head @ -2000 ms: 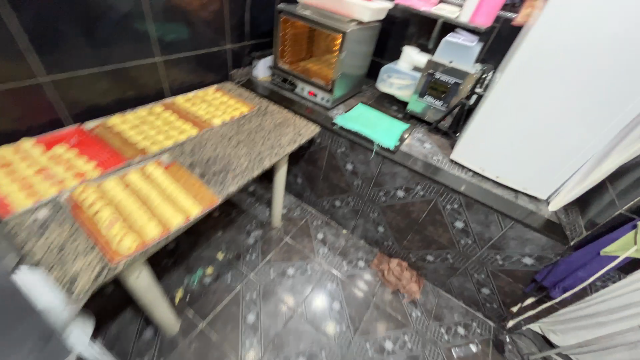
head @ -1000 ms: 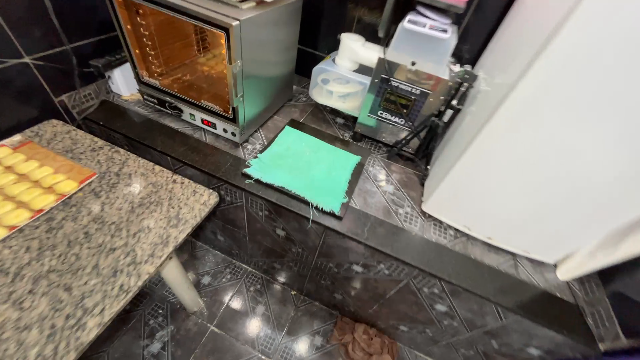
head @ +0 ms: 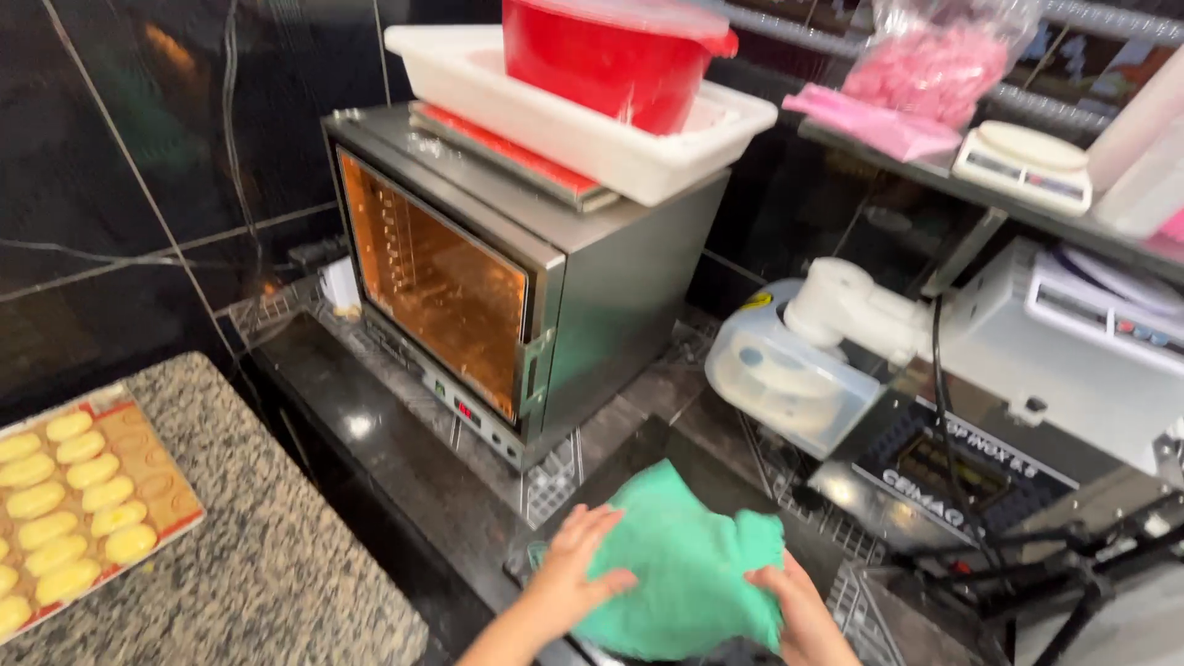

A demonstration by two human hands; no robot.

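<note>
A green cloth point(head: 680, 564) is bunched up between my two hands, over a dark flat slab point(head: 647, 453) on the tiled ledge. My left hand point(head: 578, 573) lies against the cloth's left side with fingers spread; whether it grips is unclear. At the right edge my right hand point(head: 795, 601) pinches the cloth between thumb and fingers. Behind them stands a steel countertop oven point(head: 444, 287), its door closed and its inside lit orange.
A white tray point(head: 592, 139) with a red lidded tub point(head: 601, 65) sits on the oven. At left, a granite table point(head: 268, 536) holds a tray of yellow dough pieces point(head: 92, 472). Right are a CEIMAQ machine point(head: 943, 462) and a shelf with a kitchen scale point(head: 1022, 166).
Both my hands have come into view at the green cloth. The cloth lay flat on the dark slab a second ago and is now bunched. The view has moved closer to the oven.
</note>
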